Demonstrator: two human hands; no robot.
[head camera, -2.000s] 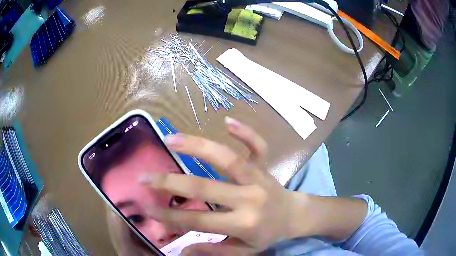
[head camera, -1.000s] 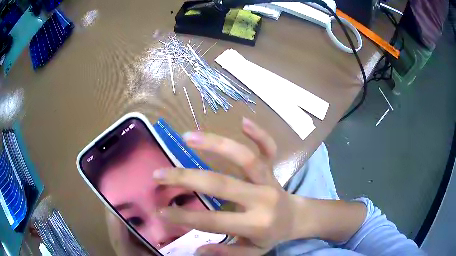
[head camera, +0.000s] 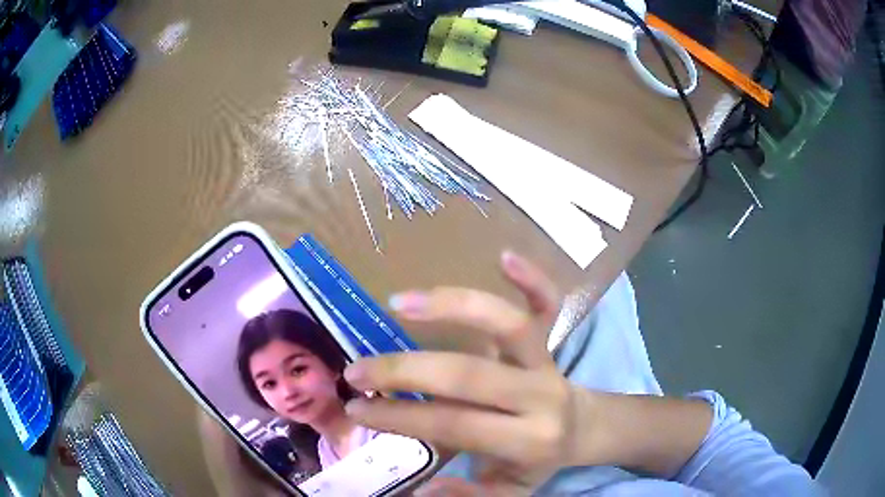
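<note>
A smartphone (head camera: 218, 320) with a white-edged case and a lit screen showing a picture of a person is held low in the middle. My left hand (head camera: 225, 461) is behind the phone's lower left edge, mostly hidden, and holds it. My right hand (head camera: 485, 388) is at the phone's right edge with its fingers spread, over the lower part of the screen side; it grips nothing that I can see. A blue solar cell (head camera: 340, 291) lies on the table, partly hidden behind the phone and my right hand.
Loose ribbon offcuts (head camera: 388, 155) and two white strips (head camera: 524, 175) lie mid-table. Behind are a black stand with yellow sponge (head camera: 461, 46), a white ring (head camera: 636, 68) and an orange strip (head camera: 713, 60). Cells (head camera: 92, 82) and bundled ribbon (head camera: 116, 461) are at left. A black cable hangs over the right edge.
The screen picture has changed from a close-up of a face to a smaller head-and-shoulders view. My right hand has moved right across the screen towards the phone's edge.
</note>
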